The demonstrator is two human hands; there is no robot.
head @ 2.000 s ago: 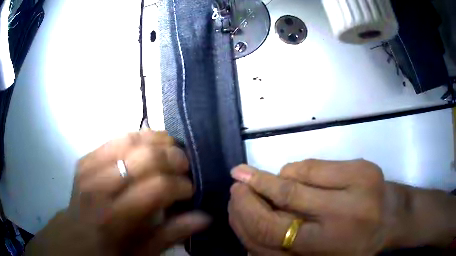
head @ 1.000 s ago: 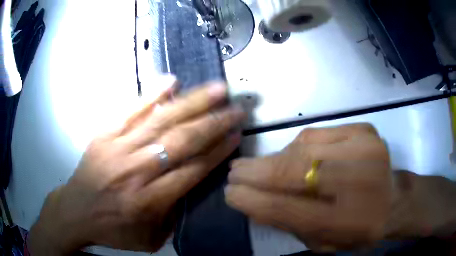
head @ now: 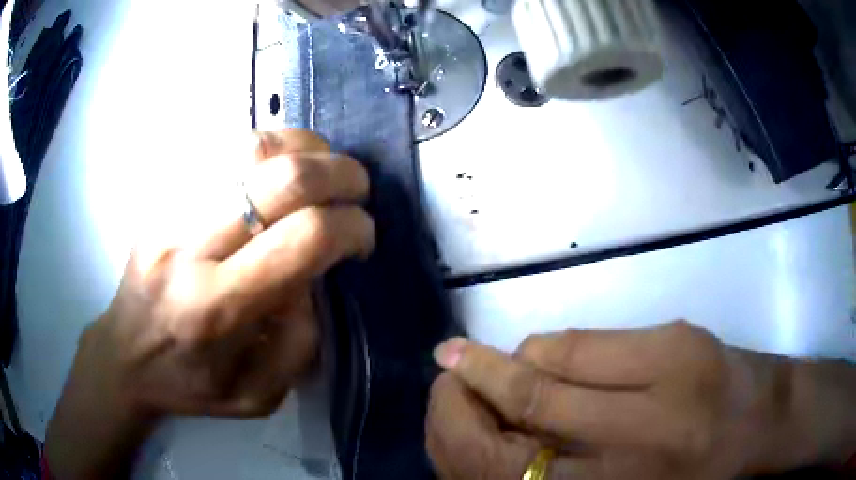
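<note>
A long dark denim strip (head: 394,291) runs from under the presser foot (head: 408,82) at top centre down to the lower edge of the picture. A pale stitch line shows along its left side. My left hand (head: 253,253), with a silver ring, lies on the strip's left edge with fingers curled over it; its thumb is hidden. My right hand (head: 582,403), with a gold ring partly cut off by the lower edge, pinches the strip's right edge. The round needle plate (head: 455,80) shows right of the foot.
A white ribbed knob (head: 596,47) hangs right of the needle. A small perforated disc (head: 519,81) is partly behind it. Dark cut denim pieces (head: 774,94) lie at upper right, with loose threads beside them. A dark bundle of strips (head: 42,122) lies at far left.
My left hand first moved up and flat across the strip, then drew back to its left edge with fingers curled. My right hand rose slightly and came back down. The camera view shifted a little.
</note>
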